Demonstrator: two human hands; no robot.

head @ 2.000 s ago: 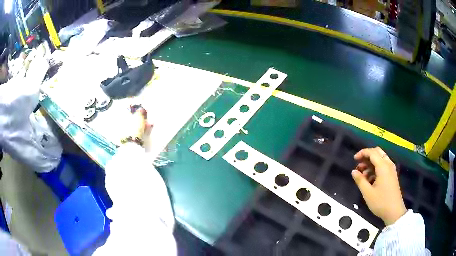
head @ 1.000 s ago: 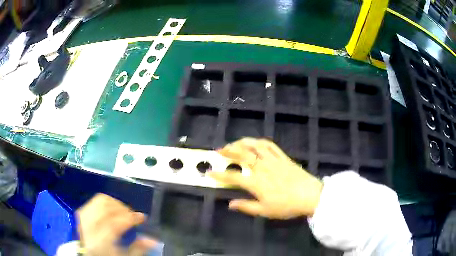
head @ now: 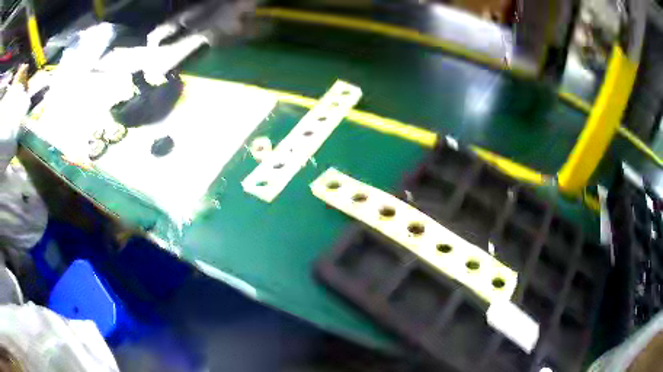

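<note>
A long white strip with a row of round holes point(head: 400, 220) lies slantwise over the black foam tray point(head: 342, 270). A plain white slip point(head: 513, 325) lies at the strip's lower right end, over the tray. A second holed strip point(head: 294, 154) lies on the green bench, with a small white ring point(head: 261, 148) beside it. Neither of my hands shows. A pale sleeve is cut off at the bottom left, and part of a sleeve or arm at the bottom right corner. The view is blurred.
The white mat point(head: 218, 123) at left bears a dark pouch or cloth point(head: 150, 100), a dark disc point(head: 162, 146) and small round units point(head: 98, 148). A yellow post point(head: 600, 120) and a second dark tray point(head: 643, 240) are at right. A blue stool point(head: 83, 298) is below the bench.
Both my hands have left the picture; one second ago my right hand lay on the strip. The white slip now shows at the strip's end. The view has turned and tilted.
</note>
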